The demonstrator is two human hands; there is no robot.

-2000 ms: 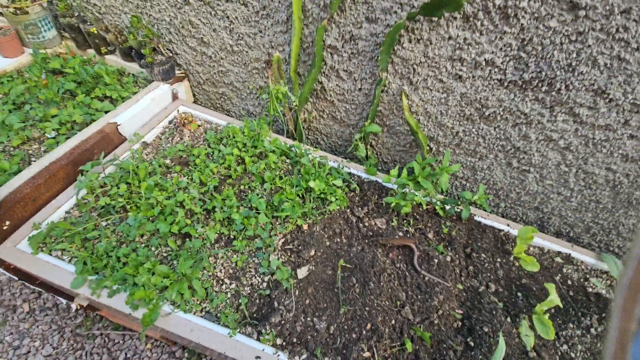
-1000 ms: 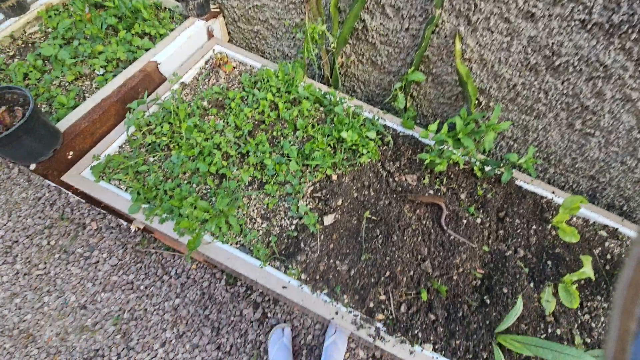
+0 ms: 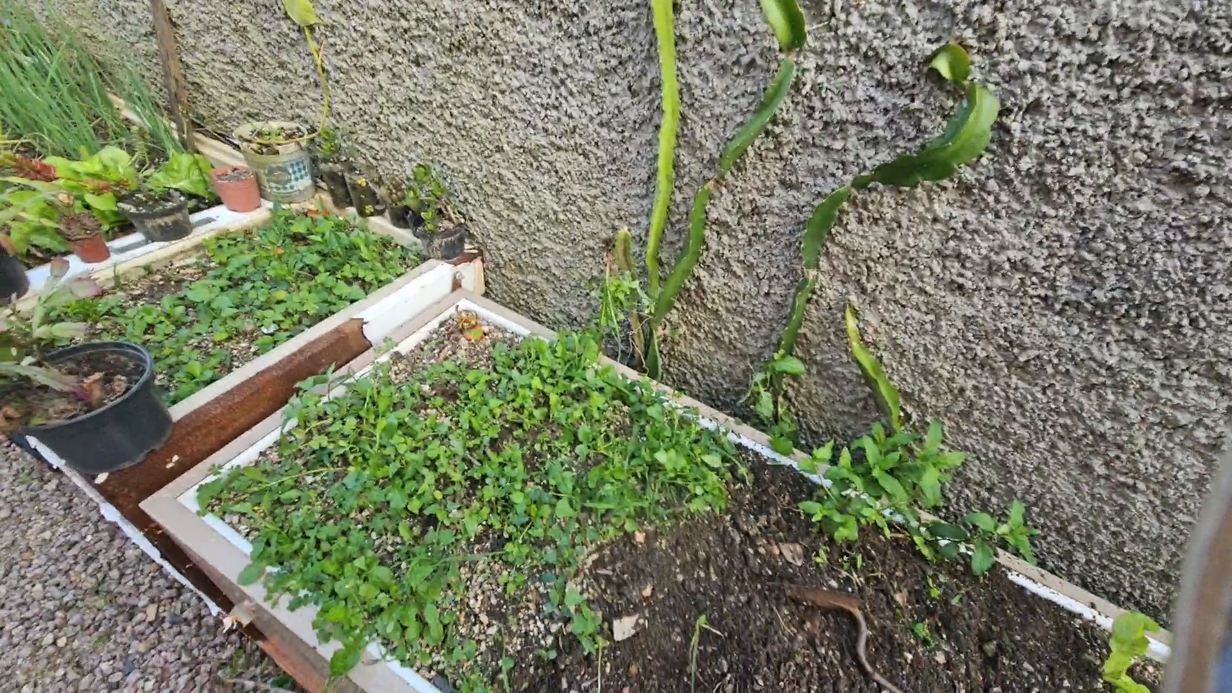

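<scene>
Neither my left hand nor my right hand is in view. A framed raised garden bed point(image 3: 207, 525) holds low leafy green plants point(image 3: 452, 472) on its left part and dark bare soil point(image 3: 712, 587) on its right part. On that soil lies a thin, curved brown thing point(image 3: 833, 602), wider at its left end; I cannot tell what it is. A small pale flat piece point(image 3: 625, 628) rests near the edge of the plants. At the right edge a blurred upright brownish thing point(image 3: 1203, 587) stands close to the camera.
A rough plastered wall point(image 3: 1078, 318) runs behind the bed, with flat-stemmed climbing cactus point(image 3: 818, 226) against it. At the left are a black plastic pot point(image 3: 106, 423), a rusty metal channel point(image 3: 260, 395), a second planted bed point(image 3: 279, 269), several small pots and gravel point(image 3: 77, 587).
The view has swung up and away from the feet and gravel seen one second ago, to show more of the wall. Nothing in the bed has plainly moved.
</scene>
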